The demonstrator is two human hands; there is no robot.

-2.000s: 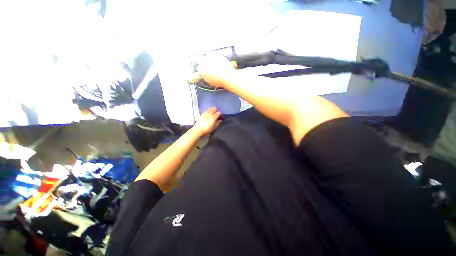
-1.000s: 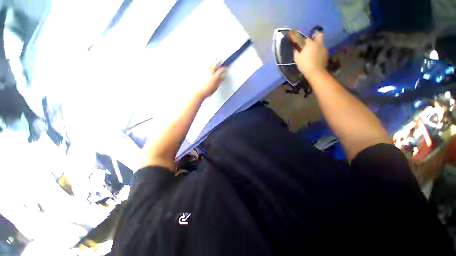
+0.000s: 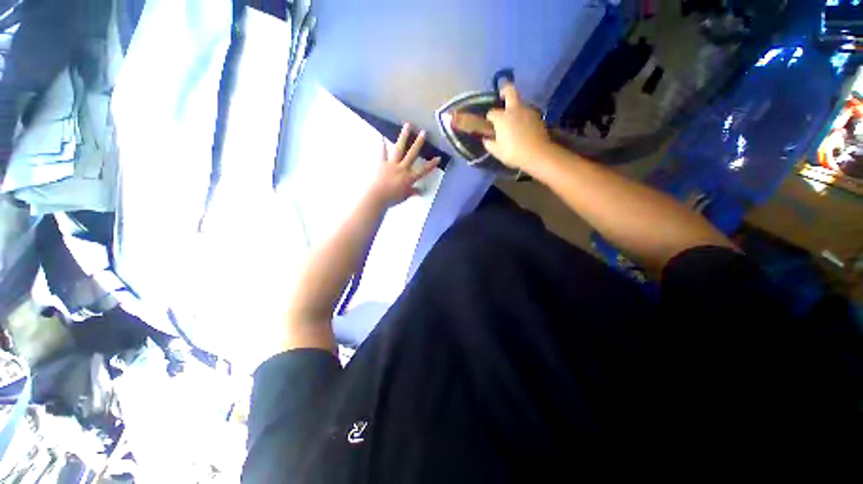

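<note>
A pale, overexposed garment panel (image 3: 326,156) lies on the blue-lavender table cover (image 3: 378,47). A dark fabric strip (image 3: 373,121) runs along the panel's far edge. My left hand (image 3: 404,173) lies on the panel with its fingers spread, fingertips at the dark strip. My right hand (image 3: 516,132) is closed around the handle of the steam iron (image 3: 464,137). The iron's pointed dark plate with a pale outline is just right of the strip's end, near my left fingertips. A small black loop (image 3: 503,76) stands beside the handle.
Stacked pale grey-green cut pieces (image 3: 71,142) lie at the left, with long white panels (image 3: 170,113) beside them. Loose dark cloth is at the lower left. Beyond the table's right edge are blue plastic bags (image 3: 771,113) and scraps on the floor.
The iron in my right hand has moved left, close to my left hand. My left fingers have spread flat on the panel. The view has also turned and shifted.
</note>
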